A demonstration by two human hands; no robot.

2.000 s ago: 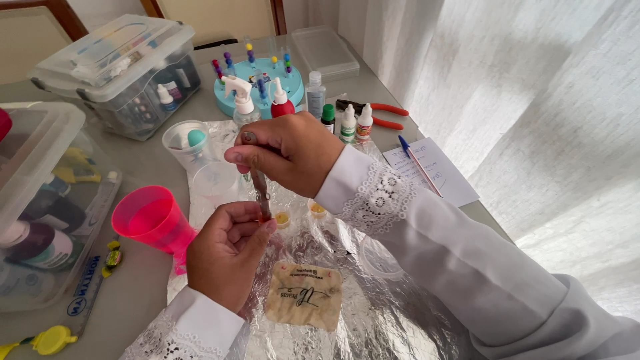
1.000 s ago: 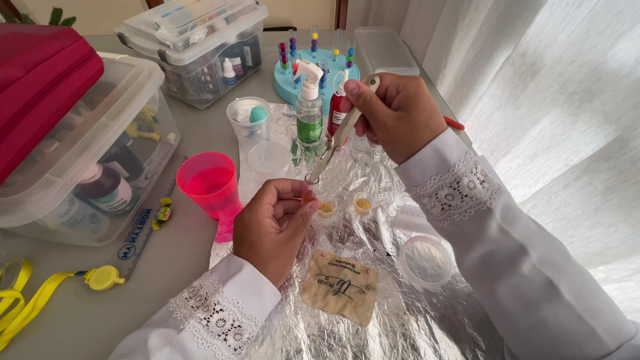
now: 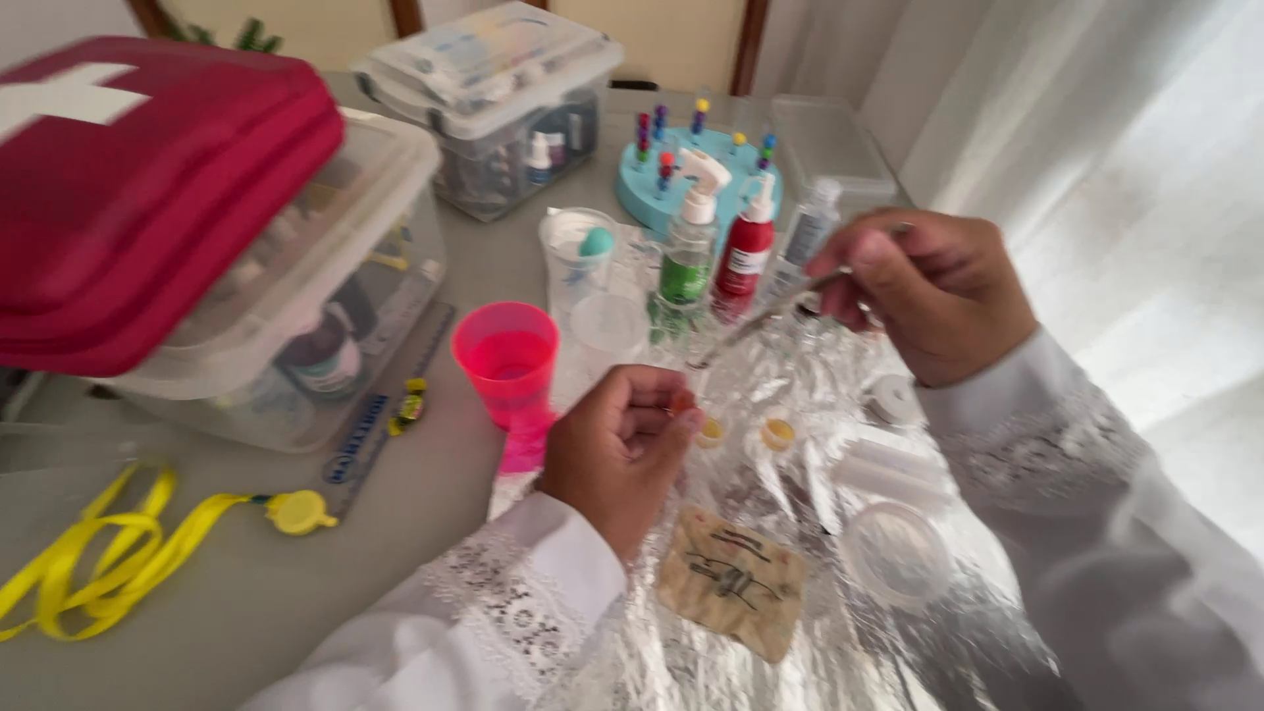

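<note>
My left hand (image 3: 627, 444) pinches a small orange item (image 3: 681, 400) between thumb and fingertips; its kind cannot be told. Up and to the right, my right hand (image 3: 918, 286) grips a thin metal tool (image 3: 755, 324), whose tip points down-left and stays a little apart from the orange item. Two small cups with yellow contents, a left one (image 3: 709, 433) and a right one (image 3: 778, 434), stand on the aluminium foil (image 3: 731, 494) just right of my left hand. Below them lies a square beige cloth piece (image 3: 733, 583) with dark writing.
A pink plastic cup (image 3: 506, 360) stands left of my left hand. Behind are a green-labelled spray bottle (image 3: 688, 252), a red pump bottle (image 3: 746, 257) and a blue bead stand (image 3: 632, 183). A red case (image 3: 168, 197) rests on a clear storage box (image 3: 395, 227). A round clear lid (image 3: 897, 555) lies right.
My right hand has drawn the metal tool away from my left fingers, up and to the right. The left hand keeps its pinch. The view has shifted, showing more of the red case.
</note>
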